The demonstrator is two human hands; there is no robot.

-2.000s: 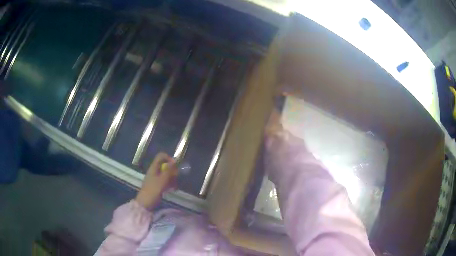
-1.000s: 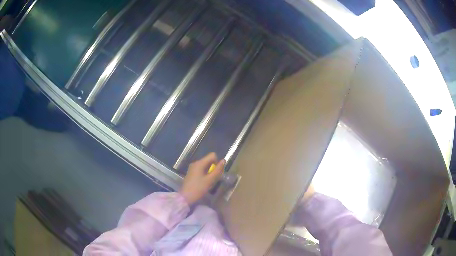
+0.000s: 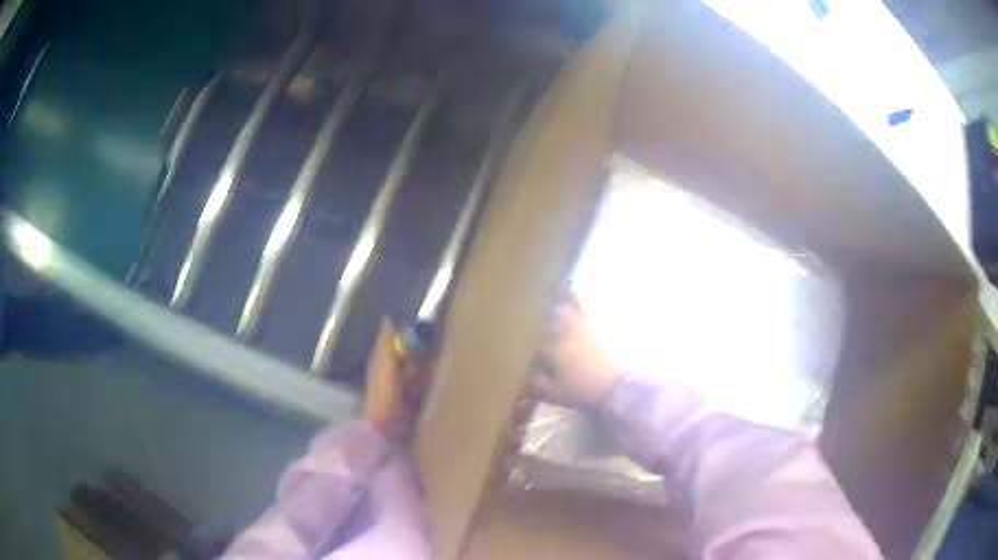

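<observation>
An open brown carton stands on the line at the centre right. A shiny silvery-white unit in clear film lies inside it. My left hand is outside the carton, beside its left wall, closed around a small yellow-and-dark object, perhaps a tape piece or core; it is blurred. My right hand is inside the carton, at the inner face of the same wall. Its fingers are blurred, and whether they grip anything cannot be told. Loose clear film shows below my right hand.
Metal rollers run left of the carton, with a green board at the far left. A pale rail edges the line. Flat brown sheets lie low at the left. A white shelf with small dark items runs behind the carton.
The view has shifted, and the carton's left wall now appears narrower. My left hand stays by its outer face with the yellow object. My right hand shows more fully inside the carton than a second ago.
</observation>
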